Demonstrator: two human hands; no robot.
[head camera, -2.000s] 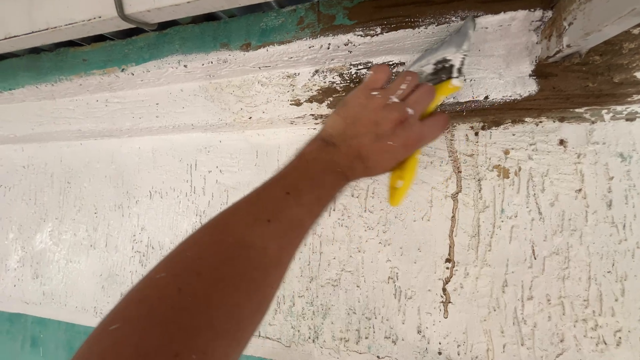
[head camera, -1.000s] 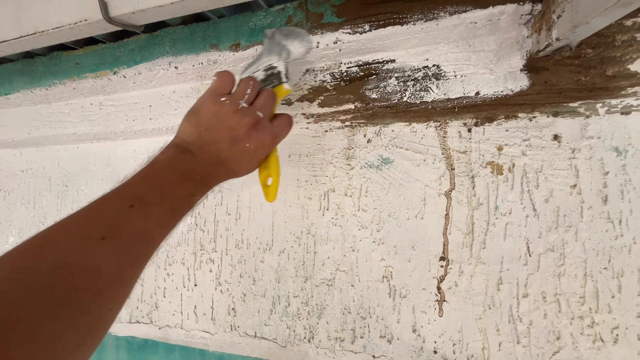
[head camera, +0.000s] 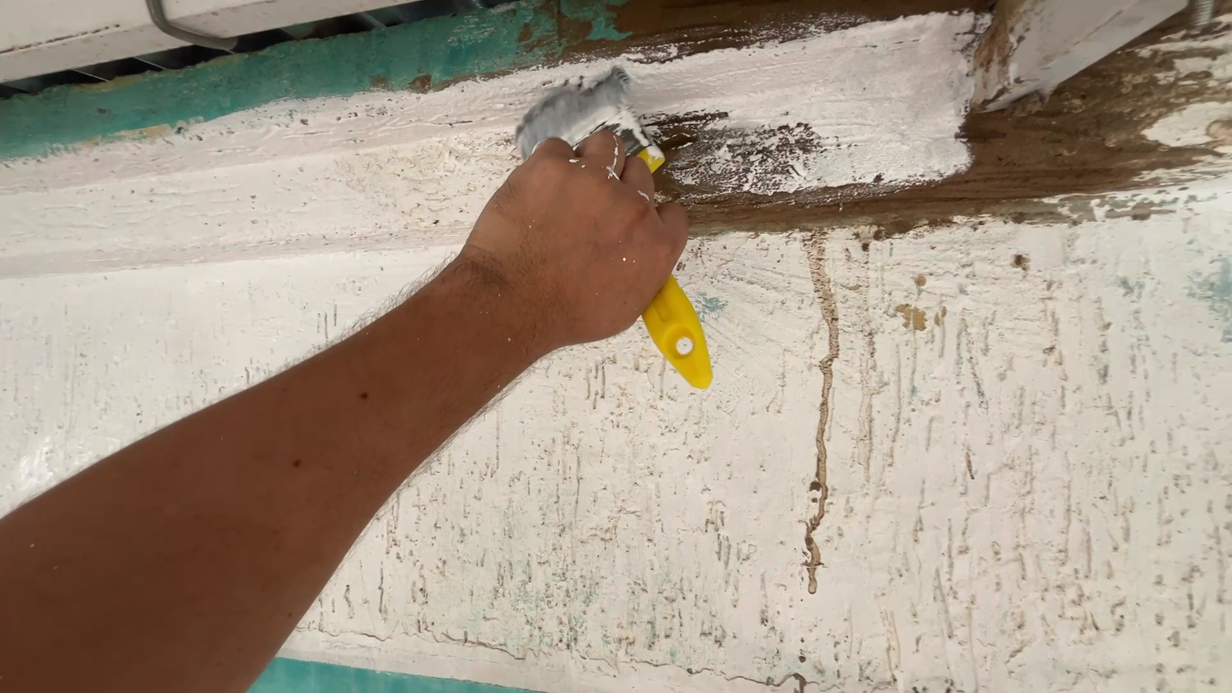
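My left hand (head camera: 582, 236) reaches up from the lower left, its back to the camera and white paint on its fingers. It holds a paintbrush by its yellow plastic handle (head camera: 680, 337); the handle's holed end sticks out below the hand. The grey, paint-smeared bristles (head camera: 577, 106) are blurred and lie over the upper painted ledge of the wall. Right of the brush, a patch of white paint (head camera: 895, 87) covers part of a brown, rough band (head camera: 1049, 144), with dark streaks showing through near the brush. My right hand is not in view.
Below the ledge stretches a rough white wall (head camera: 626, 500) with a brown drip line (head camera: 823, 385). A green strip (head camera: 289, 82) runs along the top left, under a white frame (head camera: 87, 29) with a bent metal rod (head camera: 183, 34). A white bracket (head camera: 1068, 48) juts out at the upper right.
From two seconds to one second ago, my left hand swept the brush leftward along the ledge. Since then it has moved somewhat back to the right, still holding it.
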